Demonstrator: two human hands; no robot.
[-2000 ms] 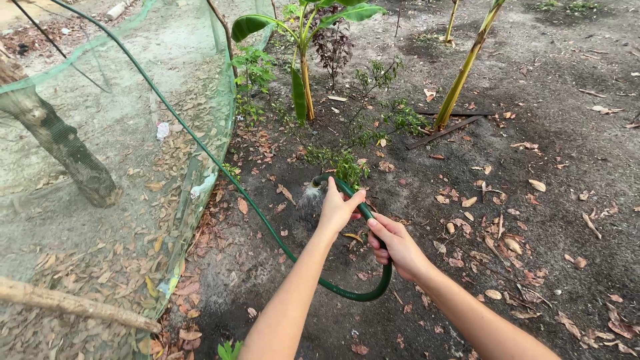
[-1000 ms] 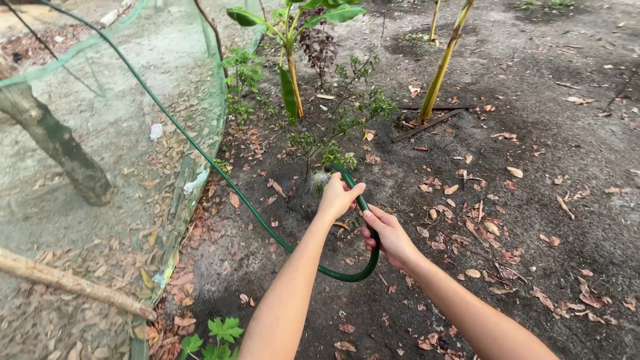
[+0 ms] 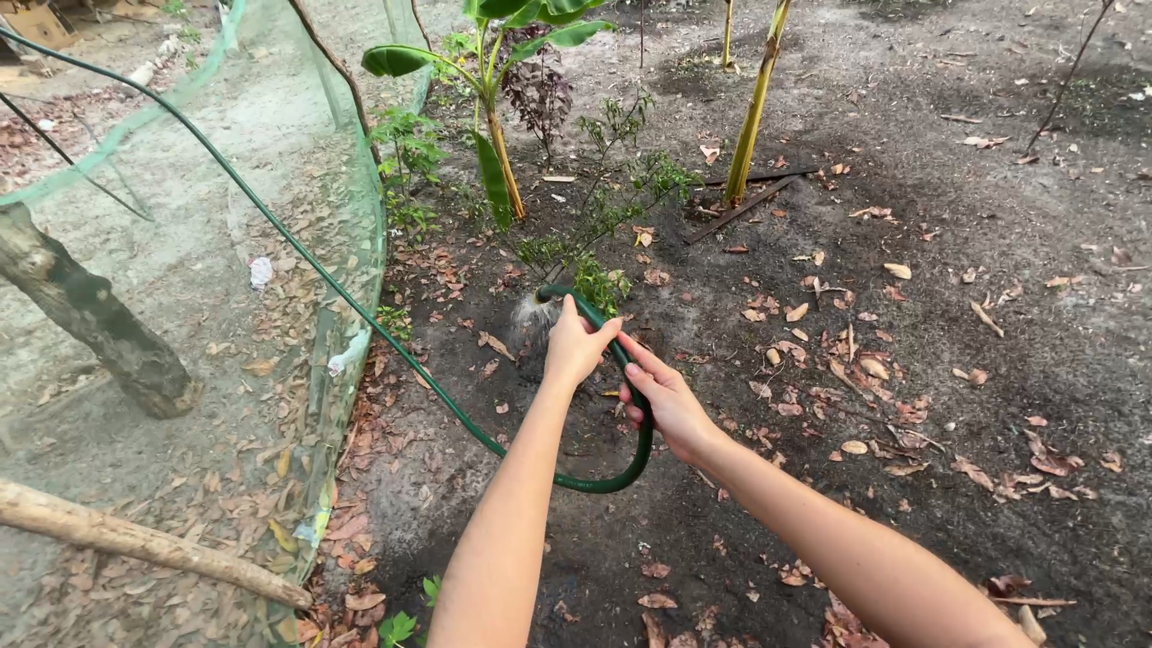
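A green garden hose [image 3: 621, 481] runs from the upper left over the netting, loops below my hands and bends back up. My left hand [image 3: 576, 346] grips it near its open end, fingers partly hidden by the hand itself. Just behind, my right hand [image 3: 664, 396] is closed around the same hose. Water [image 3: 533, 319] sprays from the hose end onto dark, wet soil at the foot of a small leafy shrub [image 3: 598, 281]. Beyond the shrub stands a young banana plant [image 3: 504, 162] with broad green leaves.
Green netting [image 3: 373, 261] borders the left side, with a tree trunk [image 3: 99, 315] and a wooden pole [image 3: 144, 544] there. A yellowish banana stem [image 3: 754, 117] rises at upper right beside thin dark boards [image 3: 742, 209]. Dry leaves [image 3: 873, 367] lie scattered over the soil.
Both hands keep their hold on the hose, and water still comes from its end. The view has shifted slightly.
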